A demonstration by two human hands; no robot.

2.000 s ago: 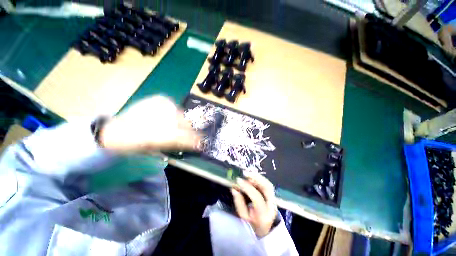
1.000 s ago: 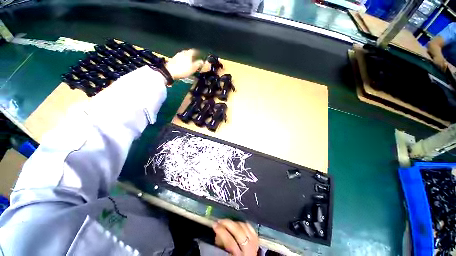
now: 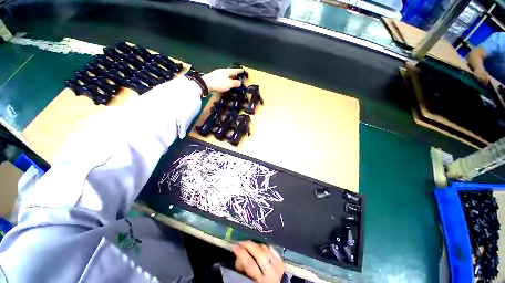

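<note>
Glossy black bodies (image 3: 224, 122) stand in short rows at the left of a tan board (image 3: 310, 127). My left hand (image 3: 226, 80) reaches across to the board's far left corner. Its fingertips are closed on a black body (image 3: 239, 73) there, partly hidden by the fingers. My right hand (image 3: 259, 261) lies at the bench's front edge with its fingers bent over it. Its palm is hidden, so I cannot tell if it holds anything. The black tray (image 3: 302, 213) between holds a heap of thin whitish pins (image 3: 221, 185) and small black parts (image 3: 344, 243) at its right end.
A left board (image 3: 52, 124) carries more black bodies, partly behind my left sleeve. A dark belt (image 3: 310, 58) runs beyond the boards. Stacked boards (image 3: 426, 113) stand at the right. A blue bin (image 3: 454, 232) of black pieces is at lower right. A person's arm shows at upper right.
My left hand went from over the tray to the board's far corner, then a little right onto the body there. The view has shifted. My right hand stays by the bench edge.
</note>
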